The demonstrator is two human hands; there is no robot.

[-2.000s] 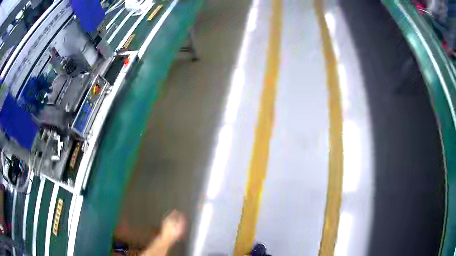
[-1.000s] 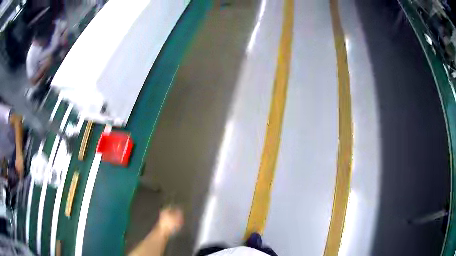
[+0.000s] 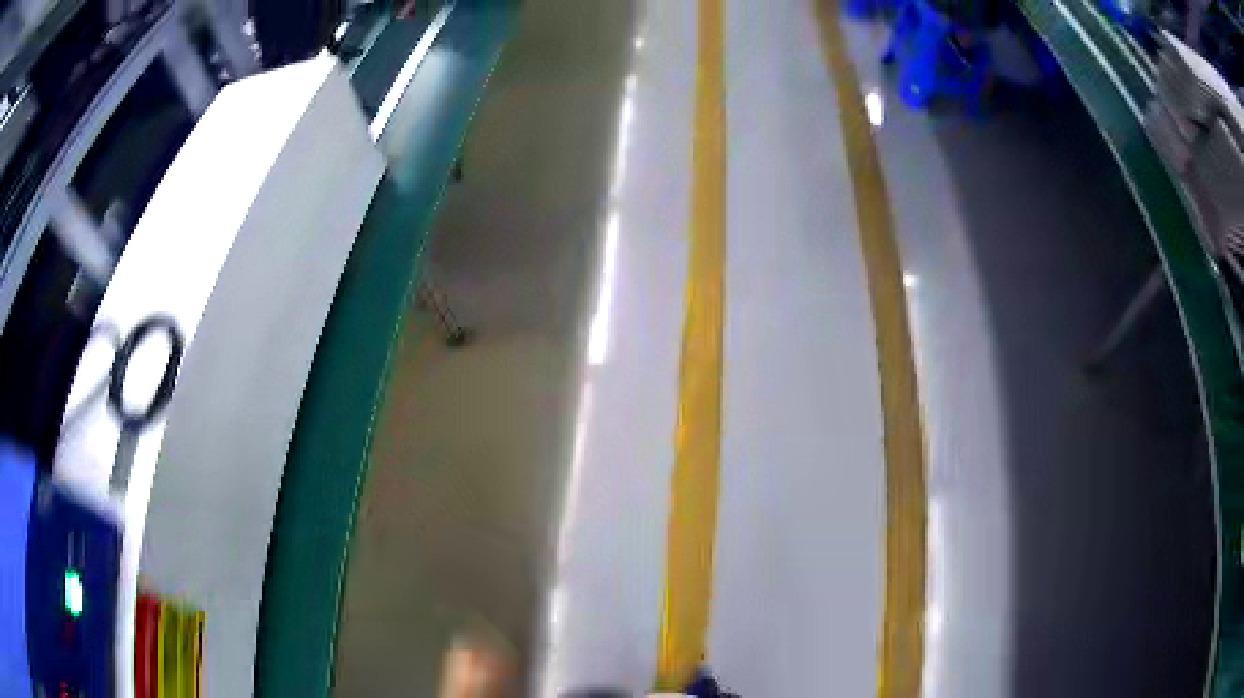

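Observation:
My left hand point(image 3: 478, 668) is a small blurred shape cut off by the bottom edge, left of centre, over the brown-grey floor. Its fingers cannot be made out, and no held object can be seen. My right hand is out of the picture. Nearest in front of me is the grey aisle floor point(image 3: 798, 409) with two long yellow lines. A dark shoe tip point(image 3: 707, 685) shows at the bottom edge.
Left: a green bench edge point(image 3: 317, 450), a long white housing point(image 3: 225, 409) with a dark ring point(image 3: 146, 371), red and yellow strips point(image 3: 171, 648), and a green light point(image 3: 74, 592). Blue stools point(image 3: 935, 57) stand top right. A pale slatted object point(image 3: 1207, 123) is beside the right green edge point(image 3: 1160, 205).
The view has moved along the aisle. The red box and slatted benchtop have left the picture; the white housing now fills the left side. My left hand is lower and more cut off.

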